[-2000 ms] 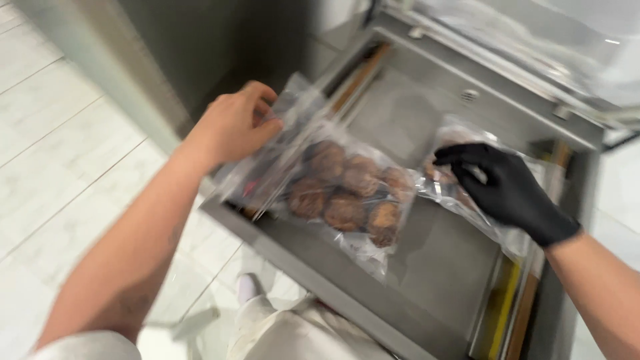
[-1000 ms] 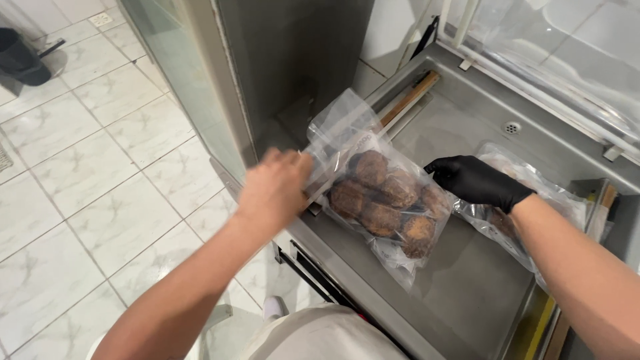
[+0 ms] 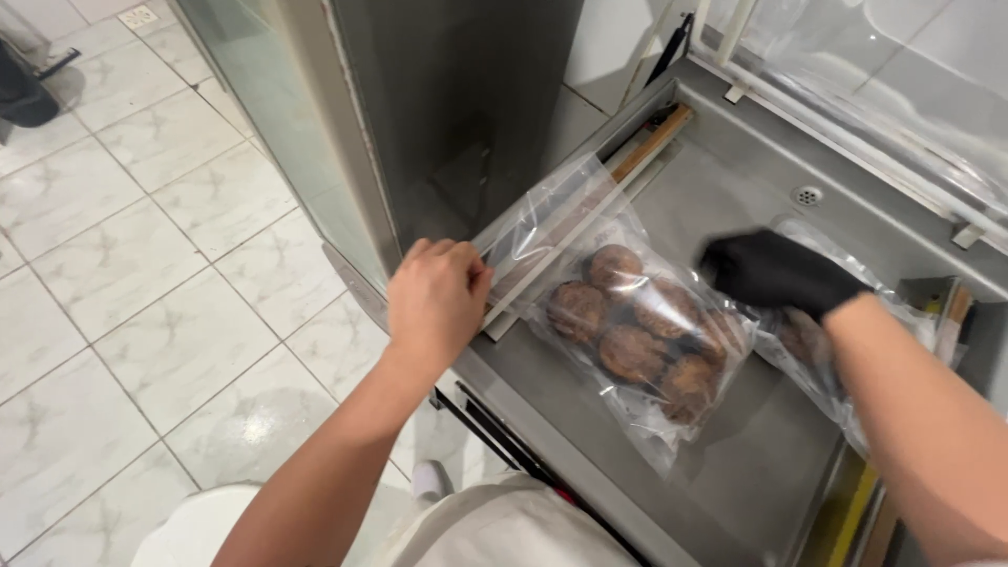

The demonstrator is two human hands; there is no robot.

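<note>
A clear plastic bag (image 3: 630,339) of several round browned food pieces lies in a steel vacuum-sealer chamber (image 3: 520,394), its mouth end spread over the bar on the chamber's left side. My bare left hand (image 3: 441,303), fingers curled, is beside that mouth end; whether it pinches the plastic cannot be told. My right hand (image 3: 776,272), in a black glove and blurred, hovers between this bag and a second clear bag (image 3: 815,346) at the right, which my forearm partly hides. Its fingers are bent, and any contact with either bag is unclear.
The transparent lid (image 3: 890,102) stands raised behind the chamber. A wooden-topped bar (image 3: 654,142) runs along the chamber's left, and a yellow strip (image 3: 843,512) along its right. A tall steel cabinet (image 3: 472,102) adjoins on the left. A dark container (image 3: 24,87) is on the tiled floor.
The mouth end of the bag, raised and bunched near my left hand one second ago, now lies flatter across the left bar. The view has shifted since two seconds ago.
</note>
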